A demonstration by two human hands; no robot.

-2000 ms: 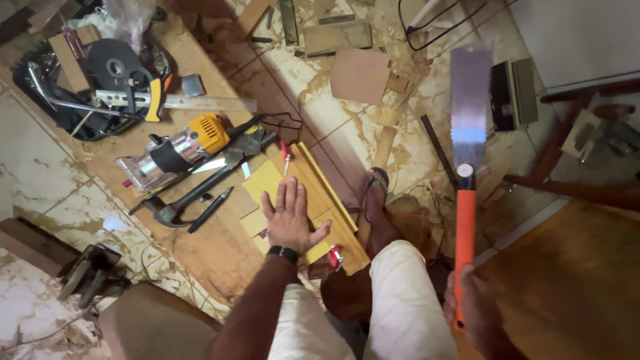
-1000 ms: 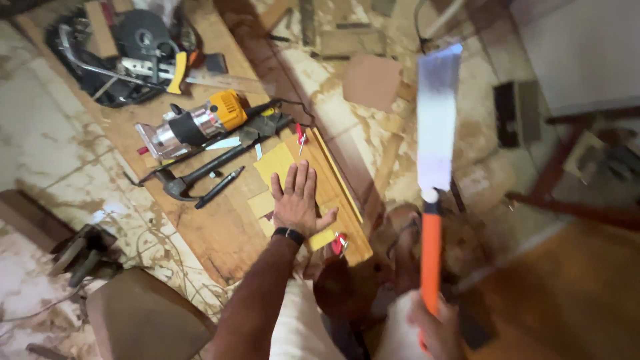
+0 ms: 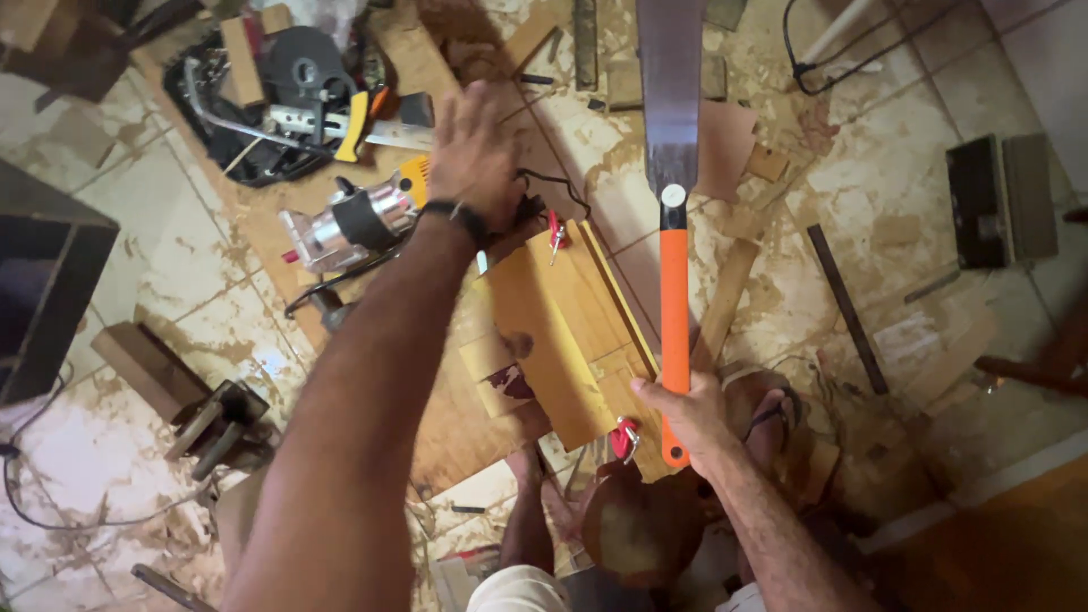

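Note:
My right hand grips the orange handle of a pull saw, whose wide blade points away from me, raised above the right edge of the workpiece. My left hand, with a dark wristband, is stretched over the far part of the bench, by the yellow end of a trim router; whether its fingers touch anything cannot be told. A wooden board lies near the bench edge with a wooden strip over it. Red clamps stand at the strip's far end and near end.
On the wooden bench top, a black tray holds a cutting disc, a yellow-handled hacksaw and other tools. A machinist-like metal and wood item stands on the floor at left. Offcuts and sawdust litter the tiled floor.
My left hand has left the board and moved forward to the far side of the bench. The saw has come left, closer to the board, still in my right hand.

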